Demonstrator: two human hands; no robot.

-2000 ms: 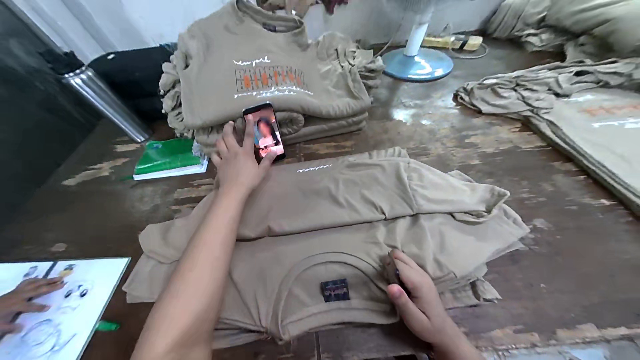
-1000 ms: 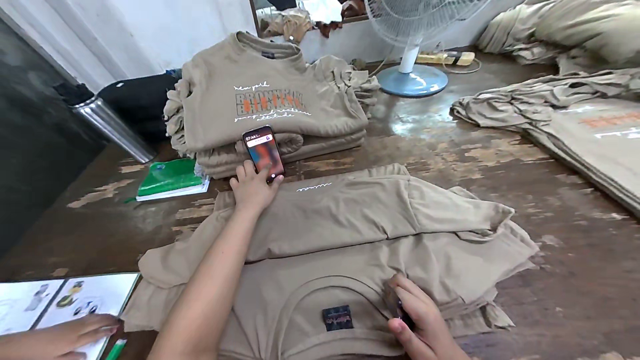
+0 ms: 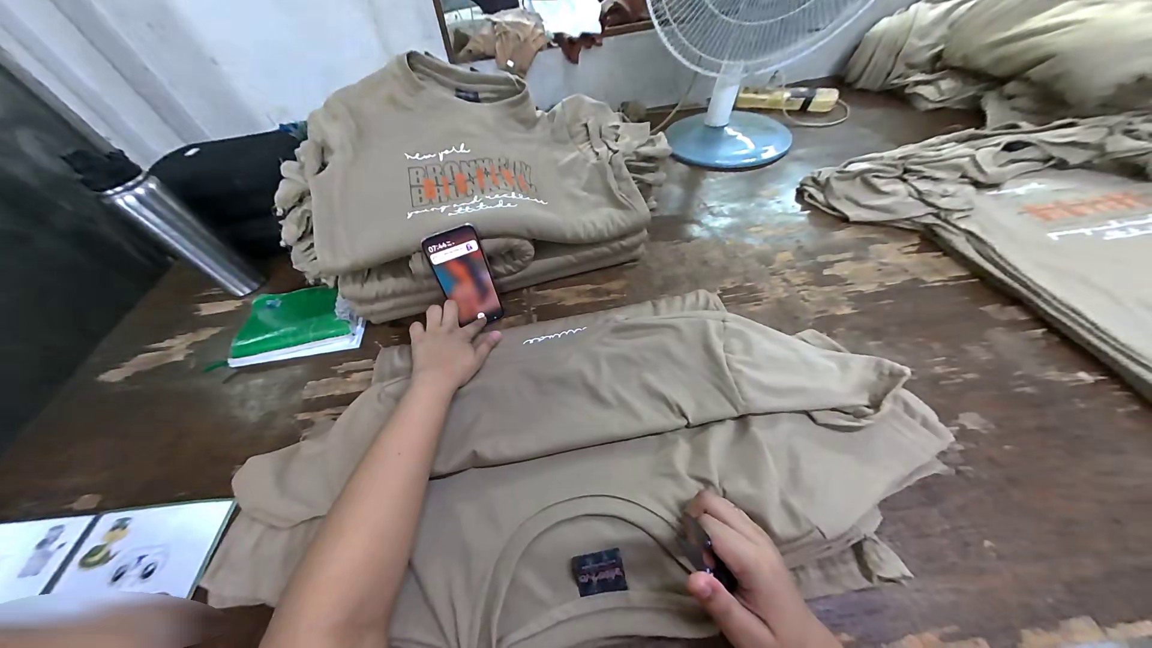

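Note:
My left hand [image 3: 448, 349] touches the lower edge of a smartphone [image 3: 464, 277], which leans upright against a stack of folded khaki shirts [image 3: 360, 207]. The phone's screen is lit. Near the neckline of a khaki shirt [image 3: 576, 387] laid over others, my right hand [image 3: 742, 567] is closed on a small dark tool [image 3: 706, 549], mostly hidden by the fingers, so its kind is unclear. A dark neck label [image 3: 598, 572] shows inside the collar, left of that hand.
A steel bottle [image 3: 184, 229] and a green notebook [image 3: 297, 322] lie left of the stack. Behind is a fan with a blue base [image 3: 731, 139]. More khaki shirts [image 3: 1071, 243] cover the right side. An open picture book [image 3: 144, 549] lies lower left, beside another person's blurred arm [image 3: 108, 621].
My left hand has moved from the phone's side to its lower edge, and the phone's screen picture differs. The other person's hand has shifted toward the bottom edge. My right hand stays by the collar.

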